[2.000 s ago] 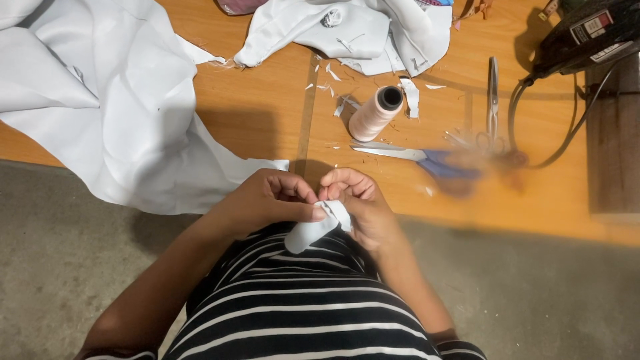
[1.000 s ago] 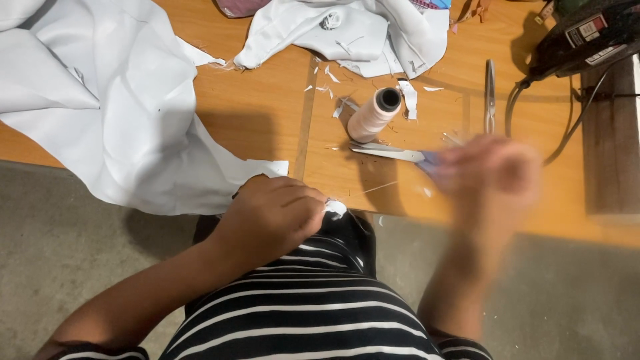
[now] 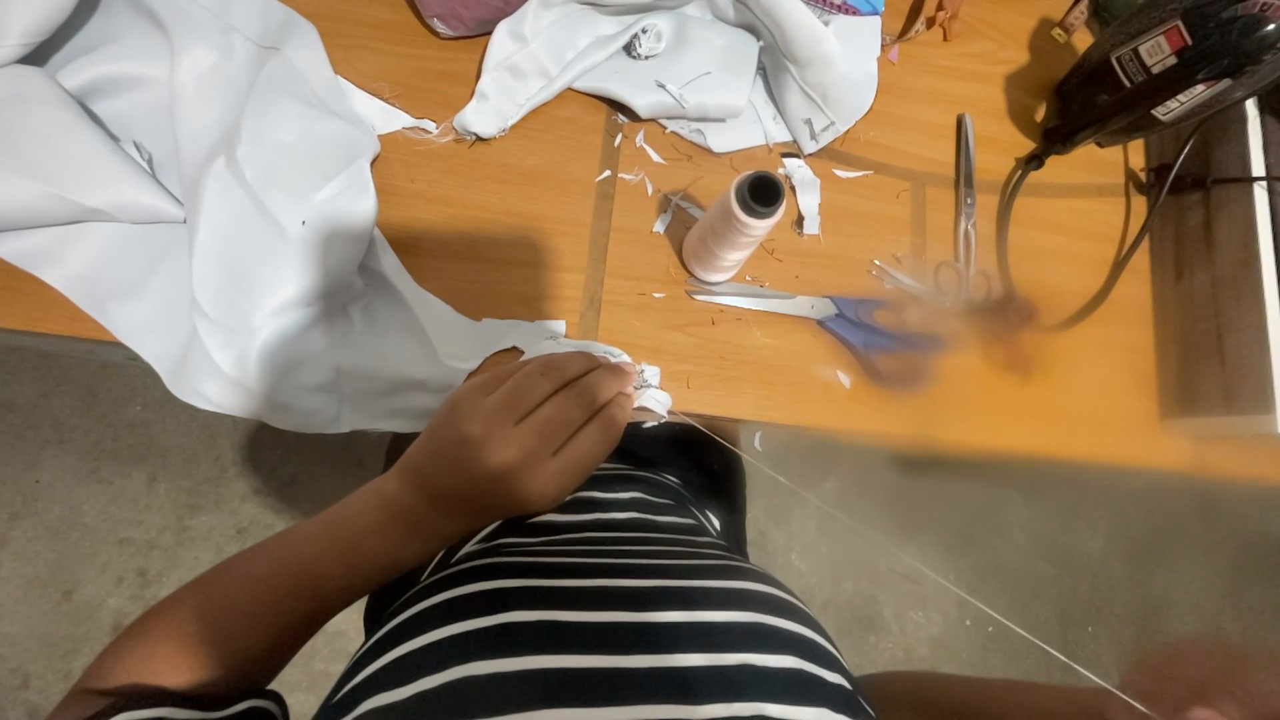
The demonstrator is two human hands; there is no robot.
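My left hand [image 3: 530, 430] pinches a small gathered end of white fabric [image 3: 655, 393] at the table's front edge. Beyond it the large white cloth [image 3: 290, 240] spreads over the left side and hangs past the edge. A taut pale thread [image 3: 900, 560] runs from the pinched fabric down to my right hand [image 3: 1200, 680], which is blurred at the bottom right corner; its fingers and any needle cannot be made out. A cone of pale pink thread [image 3: 722, 240] stands on the table. Blue-handled scissors [image 3: 860, 325] lie in front of it, their handles blurred.
Metal scissors [image 3: 965, 200] lie at the right, beside a dark corded appliance [image 3: 1160, 75] and its cable [image 3: 1100, 295]. Another bundle of white fabric [image 3: 680, 75] lies at the back. Small scraps [image 3: 803, 195] and thread bits are scattered over the wooden table [image 3: 480, 210].
My hands were together at the fabric two seconds ago. My right hand has since swung away to the lower right, drawing the thread out long. My left hand keeps its pinch at the table edge.
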